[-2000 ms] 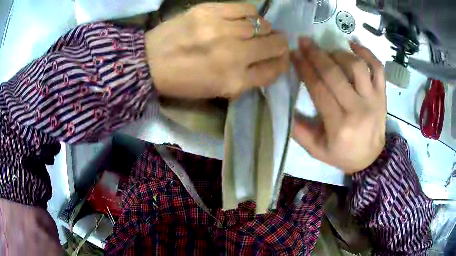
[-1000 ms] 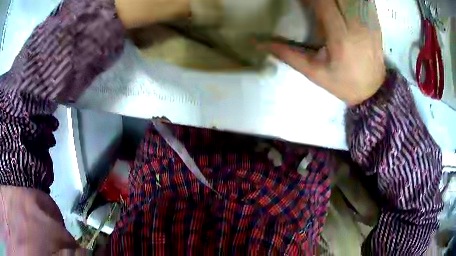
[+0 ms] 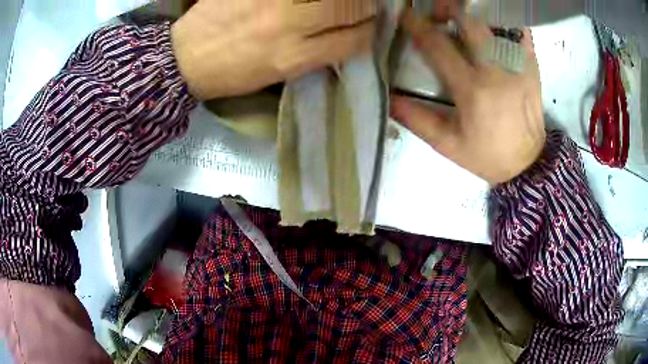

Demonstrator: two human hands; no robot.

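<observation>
A khaki band (image 3: 332, 153) with pale grey-white strips along it hangs down over the table's front edge, its raw ends loose. My left hand (image 3: 273, 46) lies over the band's upper part and holds it, fingers pointing right. More khaki cloth (image 3: 249, 114) shows under my left wrist. My right hand (image 3: 479, 99) is just right of the band, fingers spread and slightly blurred; its fingertips are near the band's top, and whether they grip it cannot be told. The top of the work is cut off by the picture's edge.
Red-handled shears (image 3: 609, 117) lie on the white table (image 3: 440, 192) at the right. A ruler scale is printed near the table's front edge. A thin pale tape (image 3: 266, 249) hangs on the plaid apron (image 3: 320, 306). A red object (image 3: 167, 281) is below the table at left.
One second ago the khaki cloth was blurred and bunched near the top; now the band hangs down beneath my left hand. Both hands are slightly lower in the picture, and my left hand shows more fully.
</observation>
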